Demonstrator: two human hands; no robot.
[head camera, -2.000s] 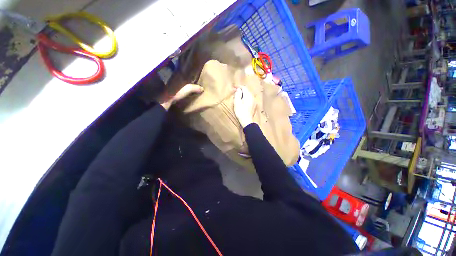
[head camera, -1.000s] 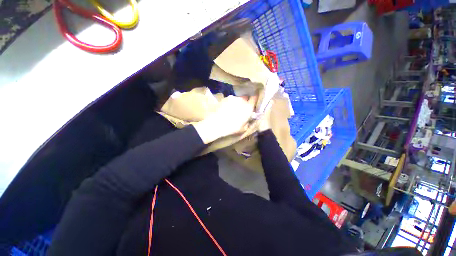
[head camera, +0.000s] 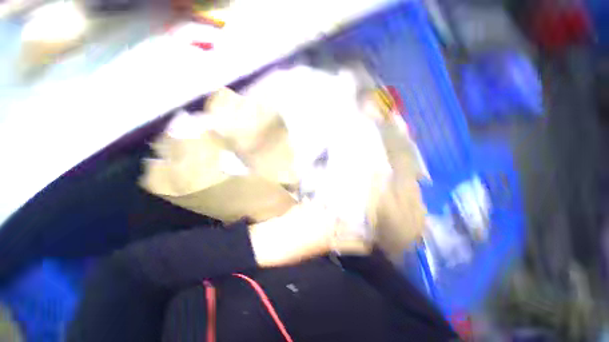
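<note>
The picture is strongly blurred. A tan garment panel (head camera: 224, 190) with white lining cloth (head camera: 340, 133) is bunched and spread out above my lap. My left hand (head camera: 294, 237) holds it at its lower edge, with the fingertips hidden or blurred. My right hand (head camera: 354, 240) is close beside it at the same edge of the cloth, mostly blurred, and the two hands seem to touch. More tan cut pieces (head camera: 400, 200) lie behind to the right, by the crate.
The white machine table (head camera: 127, 100) runs along the upper left, with blurred red and yellow scissor handles (head camera: 210, 19) at its top. A blue crate (head camera: 427, 87) with red and yellow handles (head camera: 392, 99) is on the right. White scraps (head camera: 471, 204) lie in a second crate. A blue stool (head camera: 504, 87) stands beyond.
Both hands have come down towards my body, close together. The tan panel and white lining have swung out to the left and opened wider. The view has shifted and blurred.
</note>
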